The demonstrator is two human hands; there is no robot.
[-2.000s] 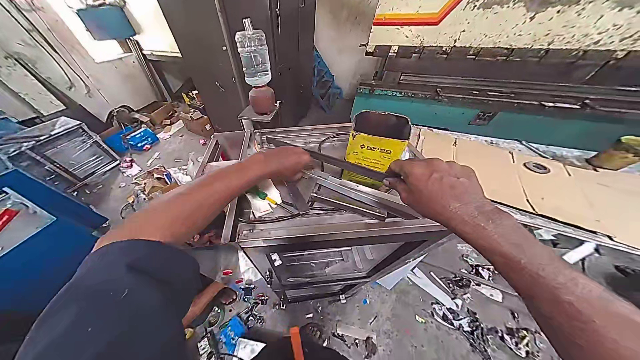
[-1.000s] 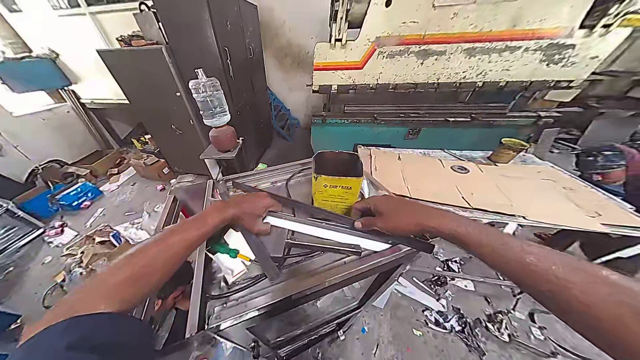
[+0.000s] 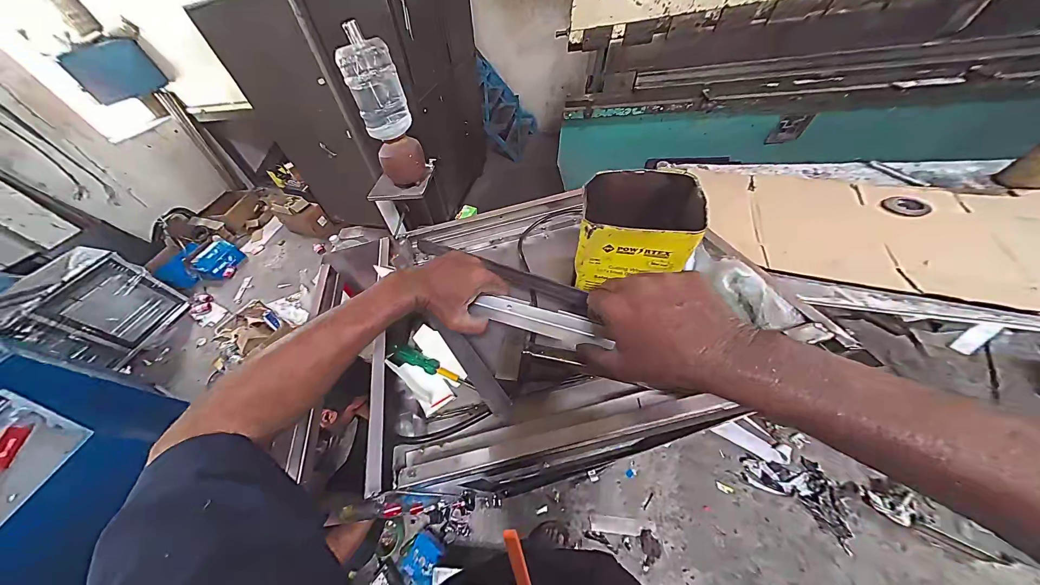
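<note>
A long grey metal strip (image 3: 540, 319) spans the gap between my two hands above a metal frame (image 3: 569, 426). My left hand (image 3: 457, 291) grips its left end, and my right hand (image 3: 662, 325) is closed on the right part. A dark metal bar (image 3: 528, 280) runs just behind the strip. Right behind my right hand stands an open yellow box (image 3: 638, 236). A green-handled screwdriver (image 3: 416, 358) lies on white paper (image 3: 439, 349) below my left hand. Beside it a flat grey bar (image 3: 475, 374) slants downward.
Behind the frame are a water bottle (image 3: 375, 85) on a clay-coloured base and a dark cabinet (image 3: 276, 57). Cardboard (image 3: 853, 227) lies at right before a teal machine (image 3: 674, 138). Part of another person (image 3: 349, 414) shows low at left. Scraps litter the floor (image 3: 682, 520).
Both hands stay on the metal strip, which has been tilted and shifted over the frame. The view has swung between frames.
</note>
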